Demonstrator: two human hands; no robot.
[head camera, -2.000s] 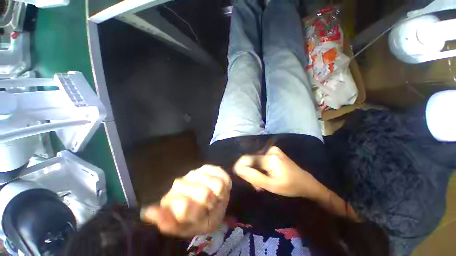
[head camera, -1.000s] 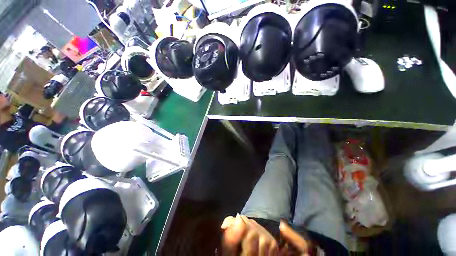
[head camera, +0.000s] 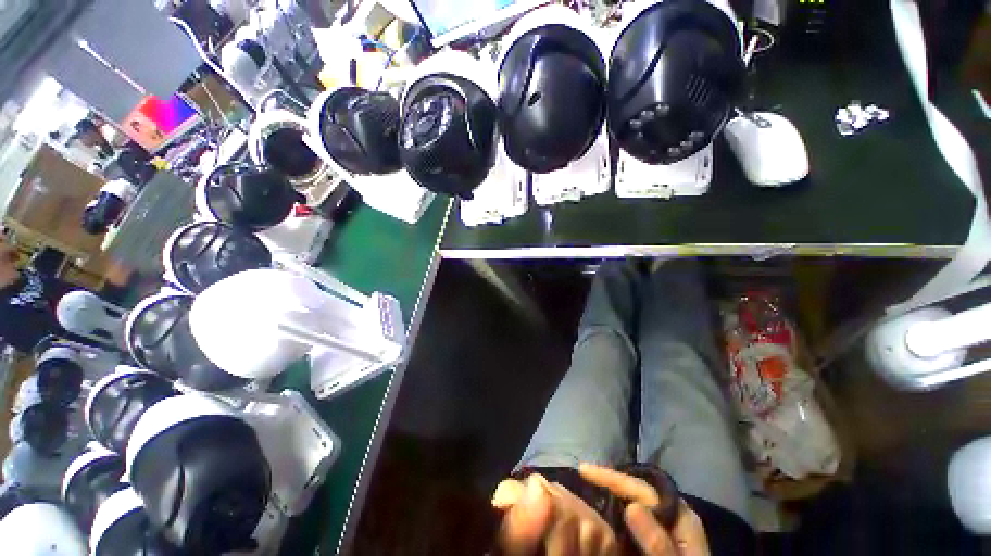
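My left hand and my right hand are close together over my lap, cut off by the bottom edge. Their fingers are bent, and something dark lies between them; I cannot tell if it is a held thing or clothing. In front stands a row of white dome cameras with glossy black ball faces: a large one at the right, one beside it, and one with a lens cluster. No hand touches them.
A white mouse and small white pieces lie on the dark bench. A long white band hangs over its edge. More cameras crowd the green bench. A bag with red print lies below.
The view has tilted up from my lap to the benches, then shifted slightly. My hands now sit lower in the picture, still close together. The cameras show no movement of their own.
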